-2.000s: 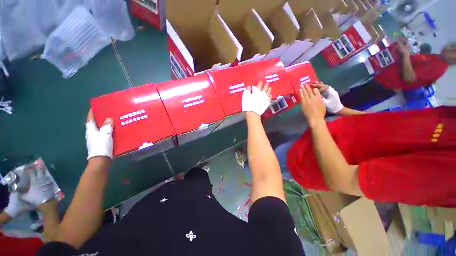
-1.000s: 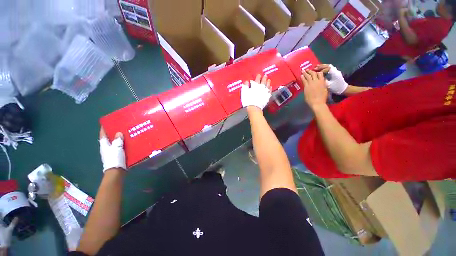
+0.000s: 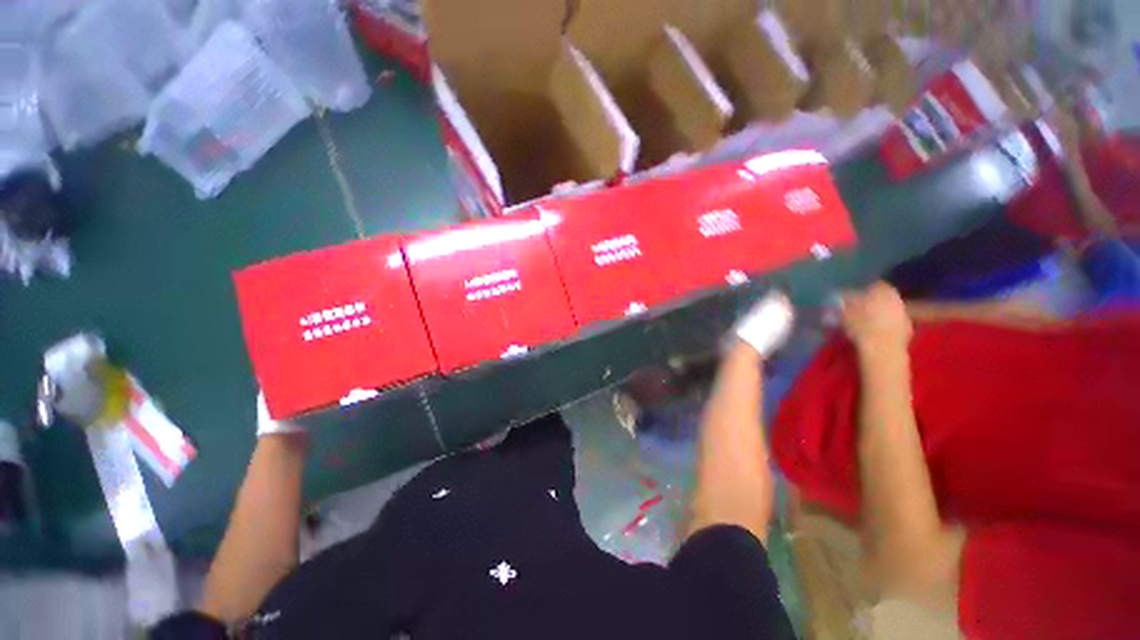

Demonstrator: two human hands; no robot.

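Several closed red retail boxes [image 3: 494, 294] with white lettering stand in one touching row on the green bench top. My left hand [image 3: 278, 415], in a white glove, is at the near left corner of the leftmost box, mostly hidden by it; its fingers cannot be seen. My right hand [image 3: 765, 325], also white-gloved and blurred, is below the near side of the row, towards its right end. Whether its fingers touch or hold anything cannot be told.
Open colour boxes [image 3: 600, 113] stand behind the row. Clear air-column bags [image 3: 225, 106] are piled at the back left. A label strip [image 3: 119, 481] lies at the left. A person in a red shirt [image 3: 1038, 463] is close on the right; another is farther back.
My right hand has left the box tops and moved right and towards me. The rightmost boxes now line up with the row. The other person's hands are off the boxes.
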